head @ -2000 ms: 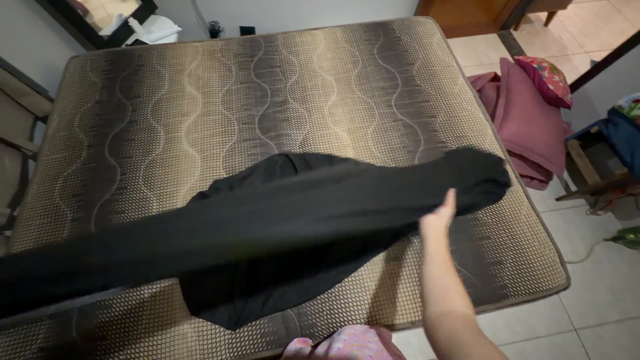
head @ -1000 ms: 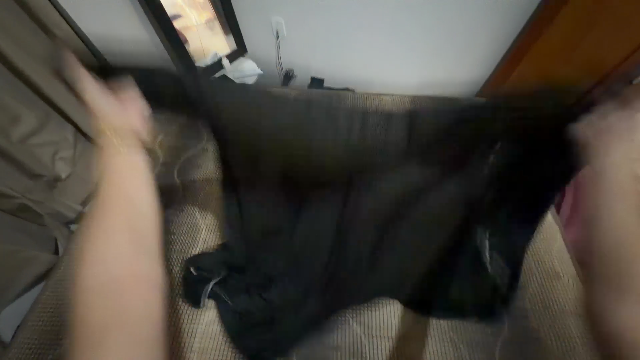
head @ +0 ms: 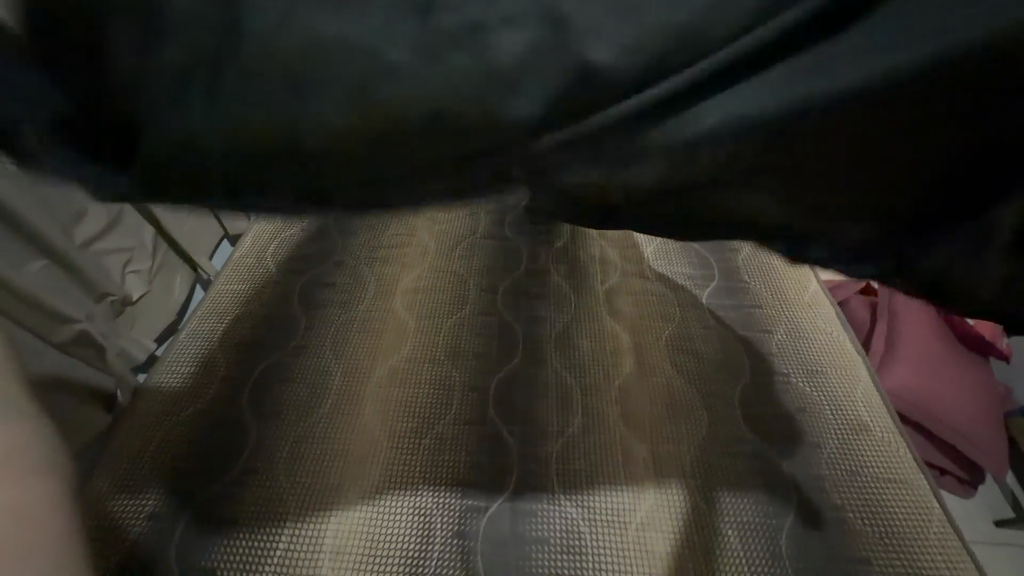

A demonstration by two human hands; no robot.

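A large black cloth (head: 336, 104) hangs in the air across the whole upper part of the view, blurred, with a fold line running up to the right. Below it lies the patterned brown and beige mattress (head: 512, 360), on which the cloth casts a dark shadow. At the lower left edge only part of my left arm shows; my left hand is outside the view or behind the cloth. My right hand is not visible either. What my hands grip cannot be seen.
Beige-grey draped fabric (head: 80, 264) hangs along the left side of the mattress. To its right a folded pink cloth (head: 936, 384) lies over something beside the mattress edge. Light floor tiles (head: 968, 524) show at the lower right.
The black cloth lay partly on the mattress, then was spread between both my hands; now it is raised high across the view. Both hands have gone out of sight.
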